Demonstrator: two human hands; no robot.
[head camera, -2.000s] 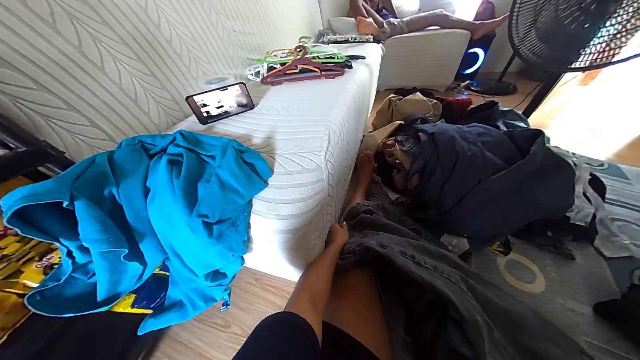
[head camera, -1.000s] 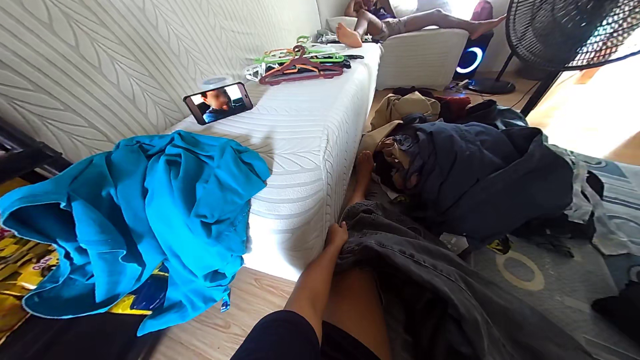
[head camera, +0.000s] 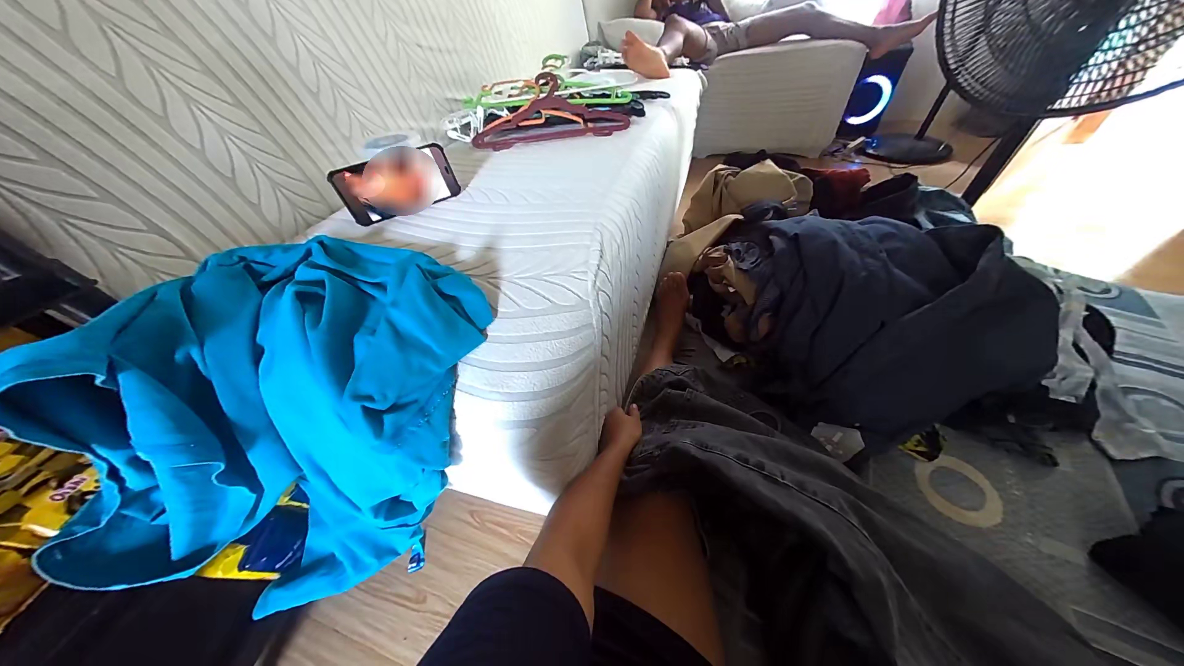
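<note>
My left hand (head camera: 622, 428) is closed on the edge of a dark grey denim garment (head camera: 786, 481), close beside the white quilted cover. The garment lies over my leg and spreads toward the lower right. My right hand is not in view. A crumpled bright blue cloth garment (head camera: 361, 342) hangs over the near end of the white-covered seat (head camera: 546, 240). Behind it a phone (head camera: 395, 183) leans against the patterned wall, its screen lit. Farther back on the seat lies a pile of plastic hangers (head camera: 555, 116), with a maroon one in front.
A heap of dark blue clothes (head camera: 906, 314) and a beige cloth (head camera: 754, 190) lie on the floor at the right. Beyond stand a black fan (head camera: 1027, 55) and a lit speaker (head camera: 869, 100). A person's bare foot (head camera: 646, 55) rests near the hangers. Yellow packets (head camera: 46, 499) are at the left.
The foot of the person at the back has come down to the left, near the hangers. The phone's screen shows a different picture. My left hand has stayed on the grey garment.
</note>
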